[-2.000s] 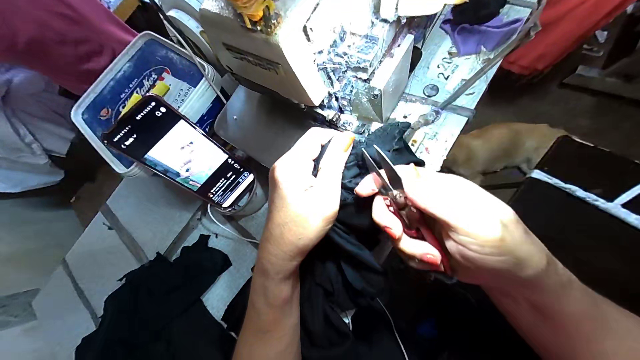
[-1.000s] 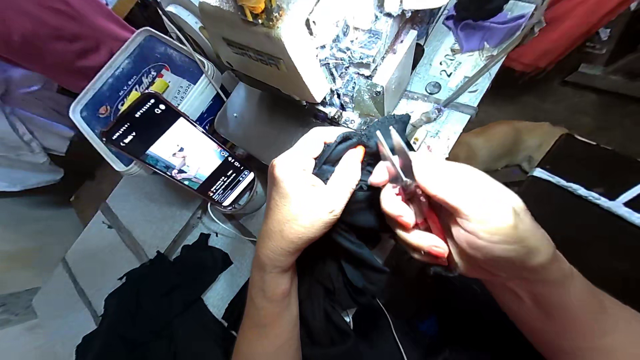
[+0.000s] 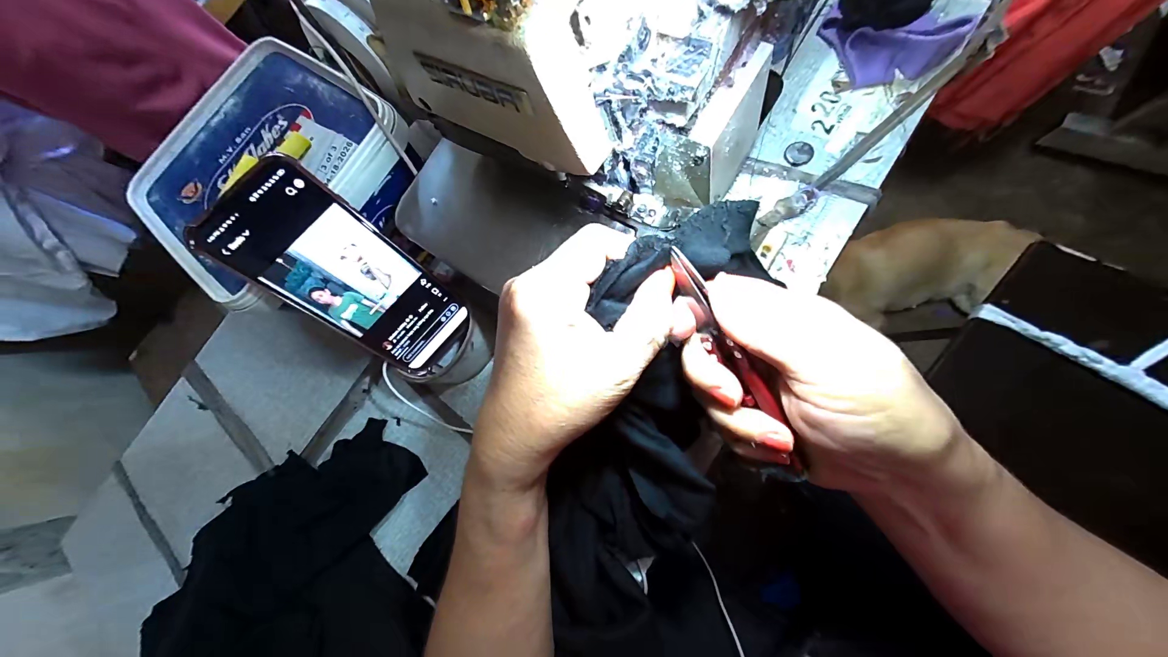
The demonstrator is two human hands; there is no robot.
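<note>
My left hand (image 3: 575, 356) grips the upper part of a black cloth (image 3: 639, 465), with the edge pinched between thumb and fingers. In my right hand (image 3: 803, 374) are small red-handled thread snips (image 3: 730, 351), their blades together and their tip against the cloth beside my left thumb. The cloth's free edge stands up past the blades and its bulk hangs down below my hands. Just beyond it is the needle area of a Siruba sewing machine (image 3: 493, 87). Where exactly the tip meets the cloth is hard to tell.
A phone (image 3: 338, 265) showing a video leans on a round container, in front of a plastic tub (image 3: 146, 196). More black cloth (image 3: 292, 557) lies on the tiled surface at lower left. Purple cloth (image 3: 899, 50) is at upper right. A tan animal (image 3: 931, 265) is beyond the table.
The snips' blades, apart two seconds ago, are now together. My right hand has come closer to my left thumb, and the cloth's edge has been drawn up between my hands.
</note>
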